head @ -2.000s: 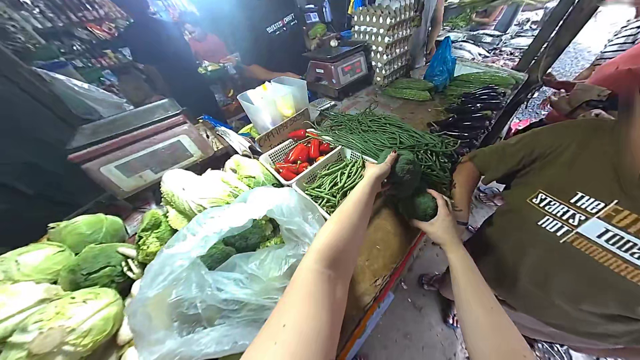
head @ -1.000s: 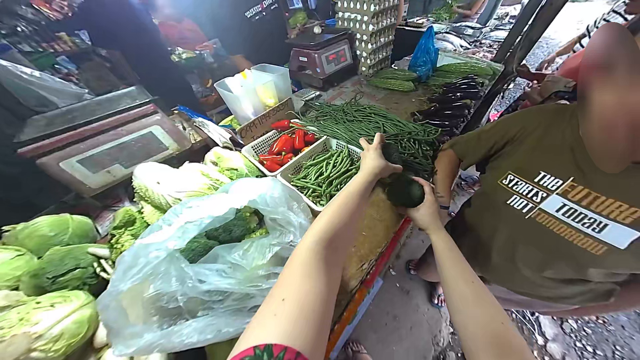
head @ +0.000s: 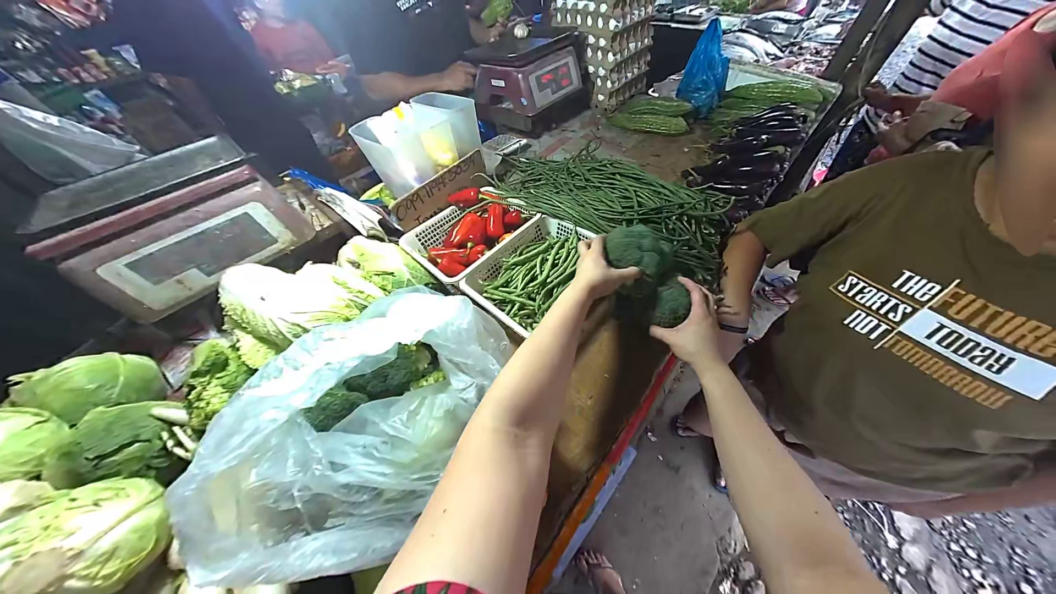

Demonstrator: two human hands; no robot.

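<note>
My left hand (head: 601, 271) grips a dark green broccoli head (head: 639, 254) from its left side, above the stall's front edge. Close by on the right, my right hand (head: 691, 323) holds a smaller broccoli head (head: 671, 304), its thumb and fingers around the lower right side. The two heads touch or nearly touch; their stems are hidden. Just left of my left hand lies a white basket of green beans (head: 535, 276). Long string beans (head: 610, 194) are heaped behind the hands. A clear plastic bag (head: 330, 495) with more broccoli (head: 388, 371) lies left of my forearms.
A person in a printed olive T-shirt (head: 932, 330) stands close on the right. Red peppers (head: 474, 235), cabbages (head: 91, 388), eggplants (head: 742, 157) and bitter gourds (head: 652, 115) cover parts of the stall. Two weighing scales (head: 194, 239) (head: 528, 78) and egg trays (head: 606, 49) stand behind.
The broccoli heads, seen mostly dark and partly covered by my hands a second ago, now show their crowns more plainly. Both hands stay close together near the beans.
</note>
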